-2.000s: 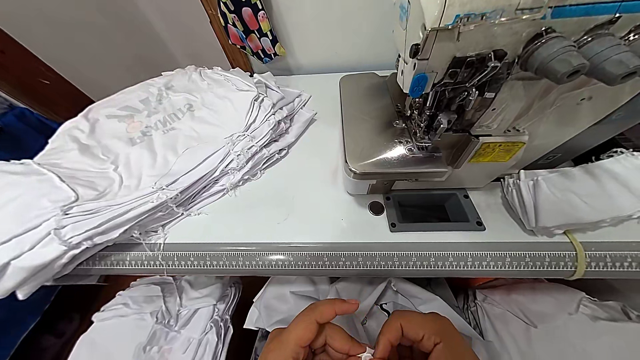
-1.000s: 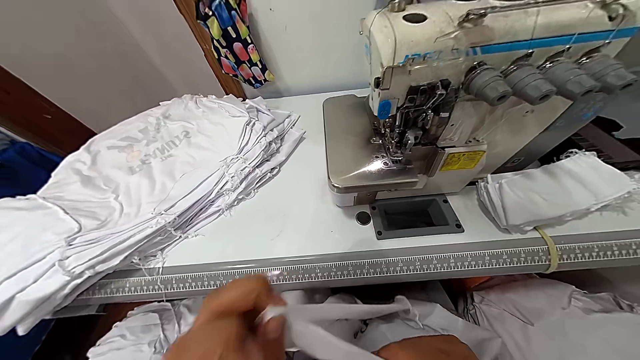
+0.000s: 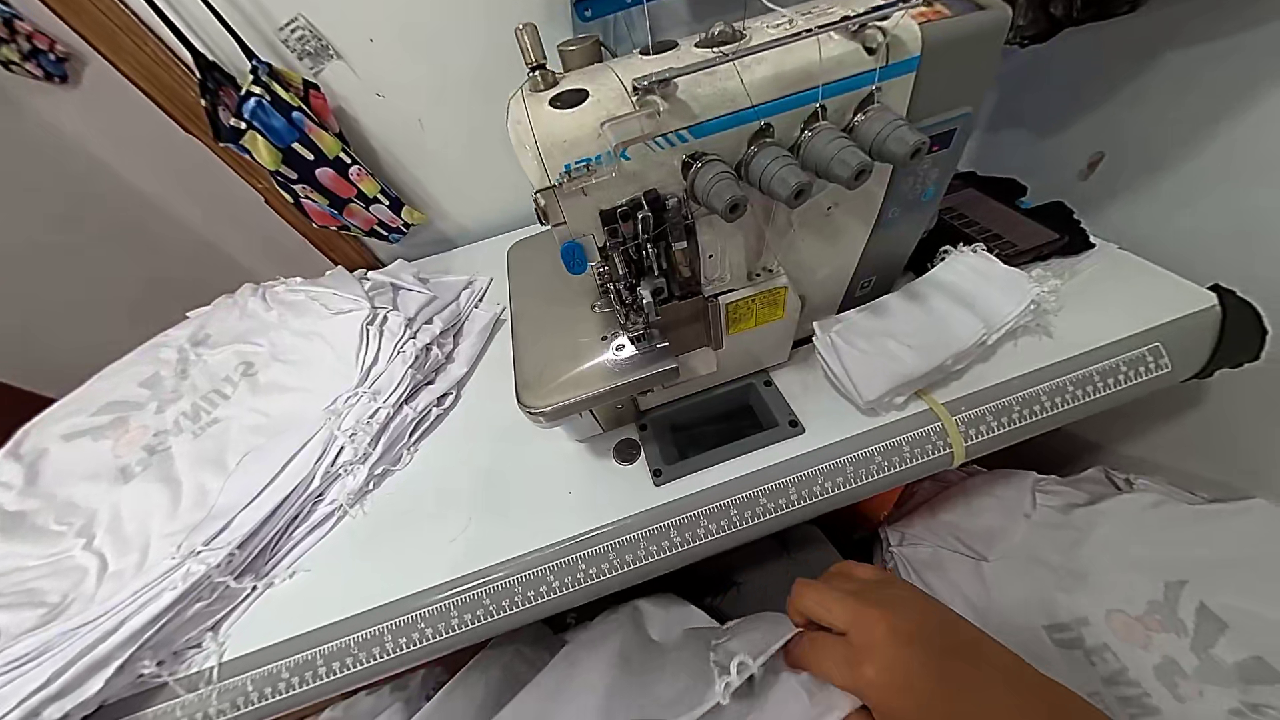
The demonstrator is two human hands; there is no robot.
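My right hand (image 3: 870,635), at the bottom right of the head view, pinches the seamed edge of a white fabric piece (image 3: 660,660) below the table's front edge. My left hand does not show. Above and beyond the hand stands a Jack overlock sewing machine (image 3: 720,170) with several grey tension dials and a metal work plate (image 3: 570,340). On the table left of the machine lies a thick stack of white printed garments (image 3: 200,420) with stray threads along the seams. A folded stack of small white fabric pieces (image 3: 920,330) lies right of the machine.
A measuring tape strip (image 3: 640,545) runs along the table's front edge, with a yellowish band (image 3: 945,425) around it. A grey recessed tray (image 3: 720,428) sits before the machine. More white printed garments (image 3: 1100,580) lie below at right. A popsicle-patterned cloth (image 3: 310,150) hangs behind.
My left hand, seen in both earlier frames, is out of view. My right hand now shows more fully, gripping the white fabric's edge. The view has shifted toward the right and turned.
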